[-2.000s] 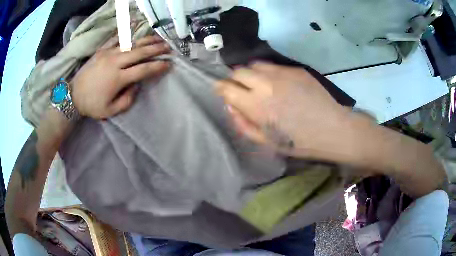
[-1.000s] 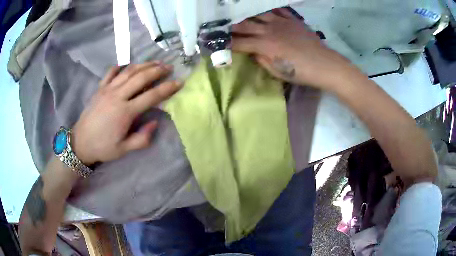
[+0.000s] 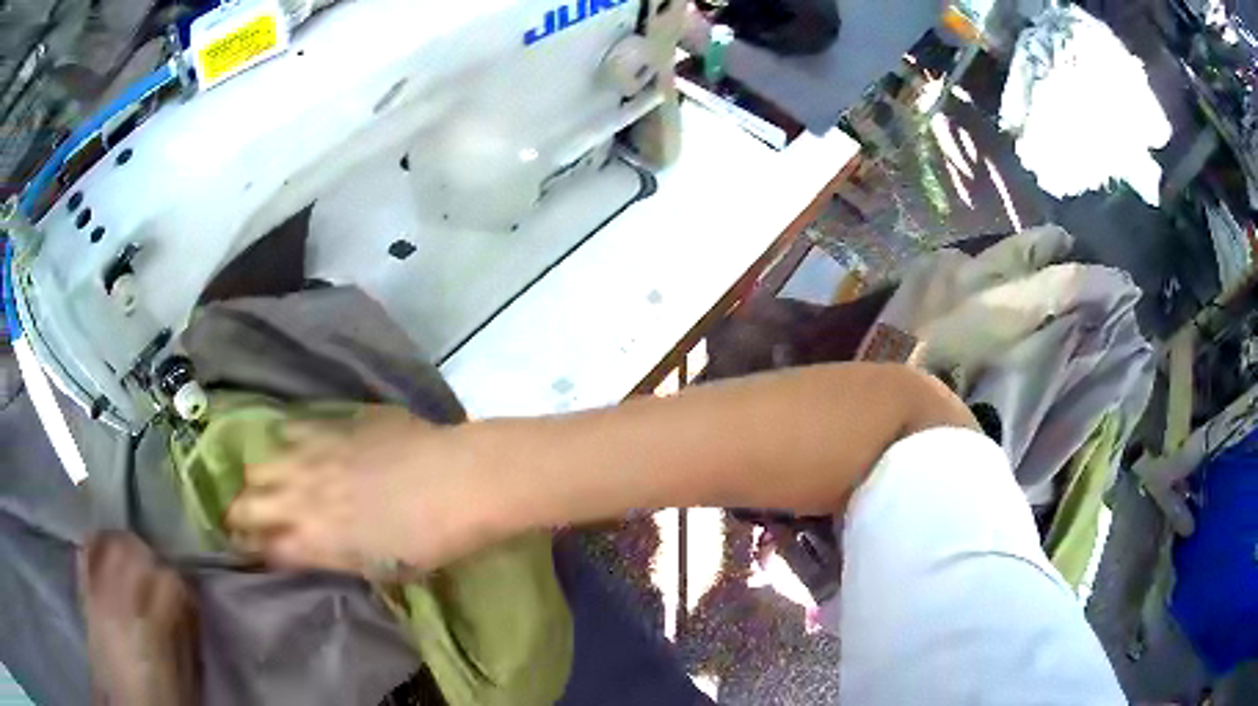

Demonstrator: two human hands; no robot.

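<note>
The taupe-grey garment panel [image 3: 297, 634] lies bunched under the machine head and hangs over the front edge. A lime-green cloth piece [image 3: 504, 621] runs from near the needle area down over my lap. My right hand [image 3: 331, 490], blurred, lies on the green cloth with fingers bent into it; whether it grips is hard to tell. My left hand [image 3: 138, 621] is blurred and partly cut off at the lower left, on the grey cloth. The white ribbed knob [image 3: 189, 400] is just above my right hand. The needle is not clearly visible.
The white JUKI machine [image 3: 345, 104] crosses the upper left, with a blue hose [image 3: 104, 127] at its left. A white strip [image 3: 48, 414] hangs at the left. The brown table edge [image 3: 745, 283] slopes right. A grey, beige and green garment pile [image 3: 1049, 331] lies at the right.
The view has swung right, so the machine and cloth appear further left. My right hand has come down from behind the knob onto the green cloth. The green piece is more bunched.
</note>
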